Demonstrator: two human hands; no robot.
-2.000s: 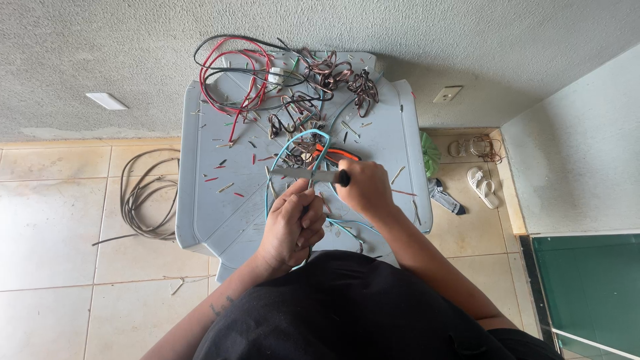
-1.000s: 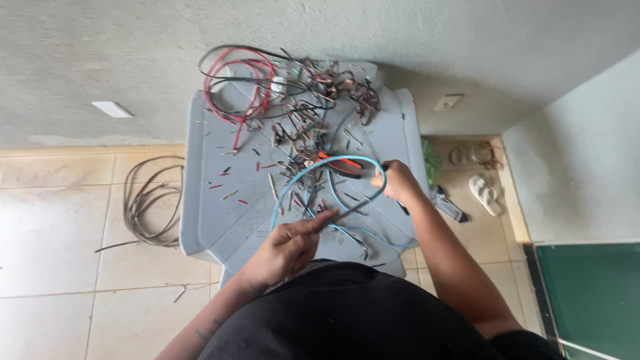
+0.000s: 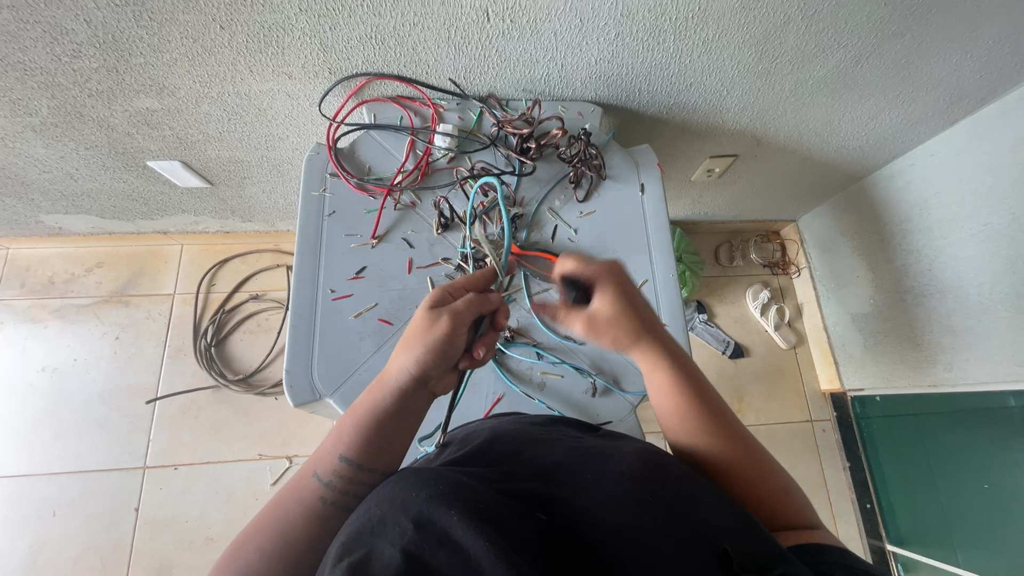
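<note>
My left hand (image 3: 460, 332) is closed on a bundle of blue and dark cable (image 3: 454, 404), whose blue part (image 3: 506, 210) loops up beyond the fingers. To its right, my right hand (image 3: 604, 308) is blurred and grips the black handle of a knife (image 3: 574, 291); its blade is too blurred to make out. Orange-handled pliers (image 3: 534, 253) lie just past the hands, partly hidden. More light blue wire (image 3: 560, 362) lies on the grey plastic table (image 3: 328, 352) beneath the hands. Short cut pieces of wire and insulation (image 3: 364, 310) are scattered around.
Coils of red wire (image 3: 340, 164) and black wire, a white plastic piece (image 3: 446, 138) and bunched brown wires (image 3: 584, 164) fill the table's far side. On the tiled floor lie a grey cable coil (image 3: 210, 336), a green bag (image 3: 686, 260), a sock (image 3: 714, 332) and sandals (image 3: 770, 316). The wall stands behind.
The knife was held across the cable two seconds ago; one second ago the right hand was farther right, with the blue cable arched wide. Now it is back near the left hand, and the loop is narrower.
</note>
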